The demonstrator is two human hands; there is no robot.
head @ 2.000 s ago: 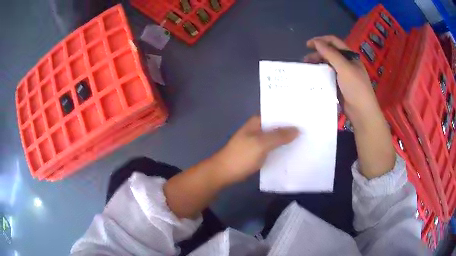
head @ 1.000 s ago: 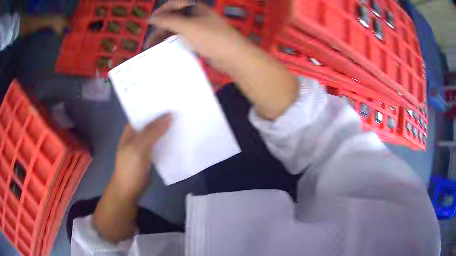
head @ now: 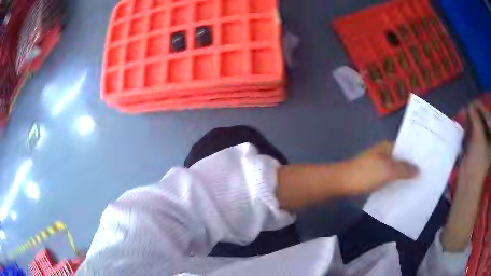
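The white note slip [head: 425, 172] has a few lines of writing at its upper end. My left hand [head: 385, 168] grips its left edge, thumb on top. My right hand [head: 477, 140] is at the right edge of the picture beside the slip, blurred and partly cut off; whether it holds a pen does not show. A stack of orange-red compartment trays [head: 183, 73] lies at the upper left of centre, with two black parts [head: 203, 36] in neighbouring pockets of the top tray.
Another orange-red tray [head: 377, 38] with brownish parts and one dark part lies at the upper right, a white tag [head: 349, 83] beside it. A blue surface [head: 467, 32] is at the top right corner. Yellow striped marking [head: 40, 237] and small red trays show at the lower left.
The view has swung left, so the tray stack now sits near the upper centre and the slip at the right. My left hand still holds the slip.
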